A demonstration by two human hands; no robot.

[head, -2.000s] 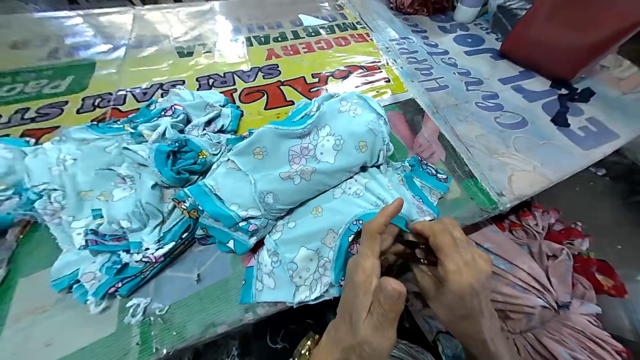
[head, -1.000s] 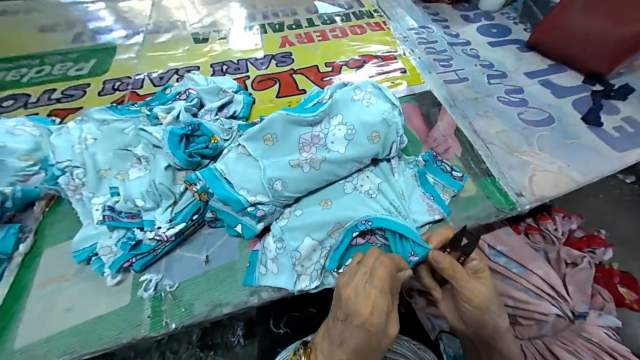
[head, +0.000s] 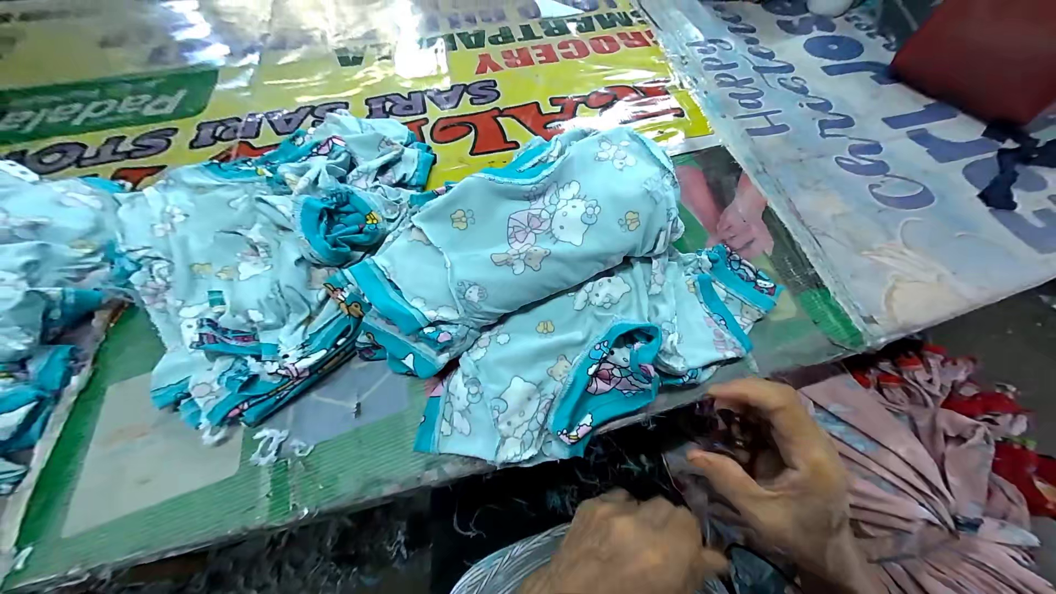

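Observation:
Light-blue printed garment pieces with teal trim [head: 528, 239] lie in a heap on the table. The nearest piece [head: 511, 404] rests at the front edge with its teal-edged opening [head: 615, 371] facing up, and neither hand touches it. Below that edge is my left hand [head: 623, 540], blurred, over a white woven rim [head: 503, 565]; whether its fingers hold anything cannot be told. My right hand [head: 780, 470] is beside it, thumb and forefinger curved around a small dark tool [head: 730, 429], partly hidden and too blurred to name exactly.
More blue garments [head: 231, 256] are piled at left. Loose thread scraps [head: 280, 445] lie near the front edge. A printed tarpaulin [head: 577, 58] covers the table. Pink fabric [head: 891, 462] hangs at lower right, and a dark red item [head: 982, 58] lies at the upper right.
Both hands have come away from the garment's teal-edged opening. My left hand has moved down below the table edge. The nearest garment piece now lies released on the table.

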